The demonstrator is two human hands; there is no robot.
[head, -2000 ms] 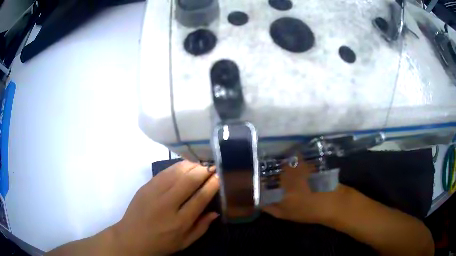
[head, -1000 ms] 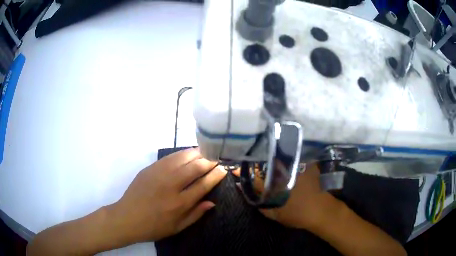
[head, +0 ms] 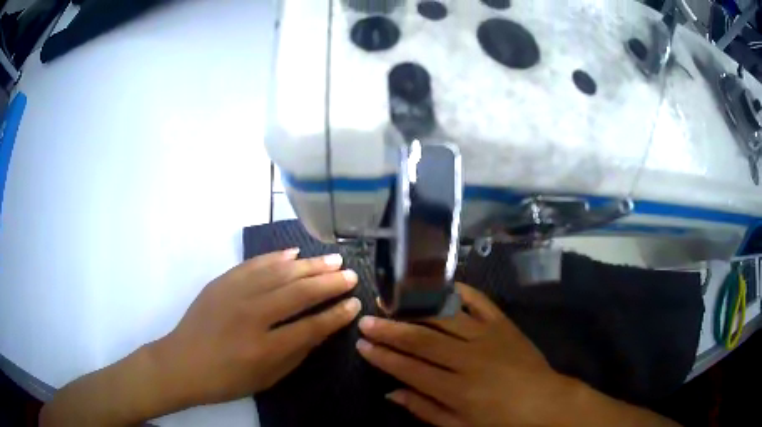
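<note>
A dark, finely ribbed garment panel [head: 618, 321] lies under the sewing machine head [head: 535, 133] and spreads to both sides of it. My left hand [head: 251, 317] lies flat on the panel's left part, fingers slightly apart, tips just in front of the needle area. My right hand [head: 476, 359] lies flat on the panel in front of the head, its fingertips close to my left fingertips. Neither hand visibly pinches the cloth. The machine head and its shiny metal lever [head: 430, 225] hide the needle and presser foot.
The white machine table [head: 142, 183] extends left of the head. A blue strip [head: 12, 142] is at its far left edge. Green and yellow scissor loops [head: 732, 308] lie at the right. A dark strip-like object [head: 100, 29] lies at the top left.
Both hands have drawn back from under the machine head towards me. My right hand's fingers now show spread on the cloth. The camera view has also shifted.
</note>
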